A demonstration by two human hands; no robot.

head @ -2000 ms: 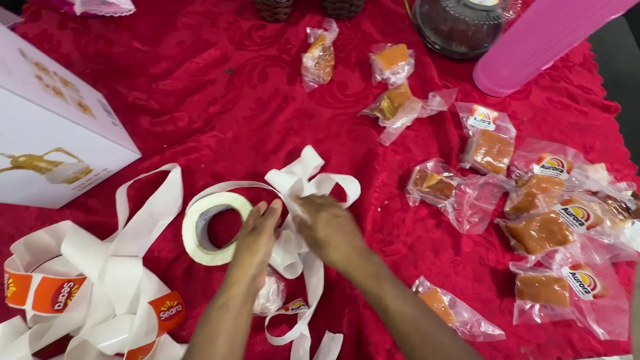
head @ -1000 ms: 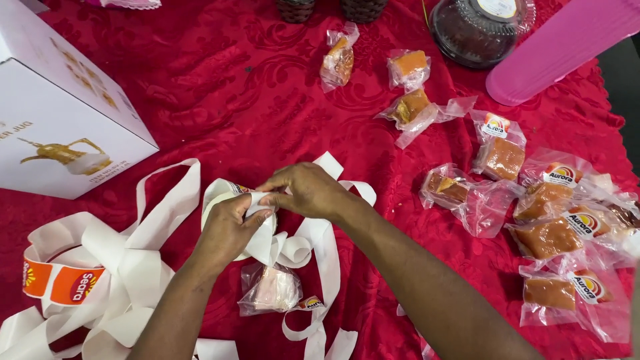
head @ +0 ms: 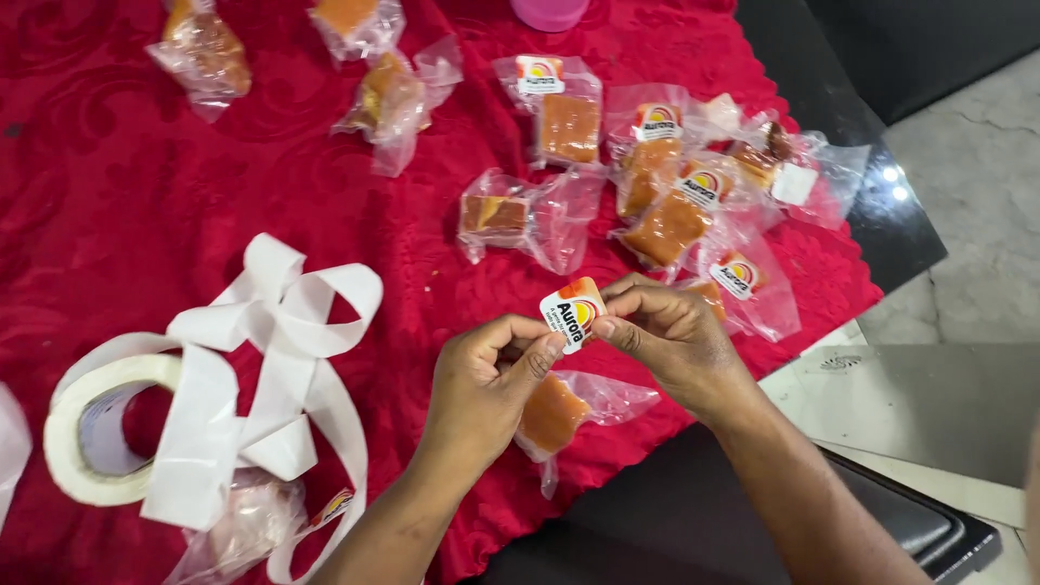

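An Aurora sticker [head: 574,314], white and orange with rounded corners, is pinched between both hands. My left hand [head: 493,390] grips its lower left edge with thumb and forefinger; my right hand [head: 670,345] holds its right edge the same way. Just below them lies an orange-brown food piece in clear plastic [head: 552,414], without a visible label. At the left a roll of label backing [head: 65,439] rests on its side, its loose white strip [head: 280,341] curling over the cloth. A plastic-wrapped pale piece [head: 252,520] lies partly under the strip, near another sticker [head: 331,507].
Several bagged food pieces, some with Aurora stickers [head: 700,186], lie across the red tablecloth [head: 390,268]. Unlabelled bagged pieces [head: 205,57] lie at the upper left. A pink container [head: 551,12] stands at the top edge. A black chair seat [head: 650,512] is below the cloth's edge.
Both hands have moved right, from beside the roll and strip to over the bagged pieces, and a sticker now shows between them. The view has shifted right.
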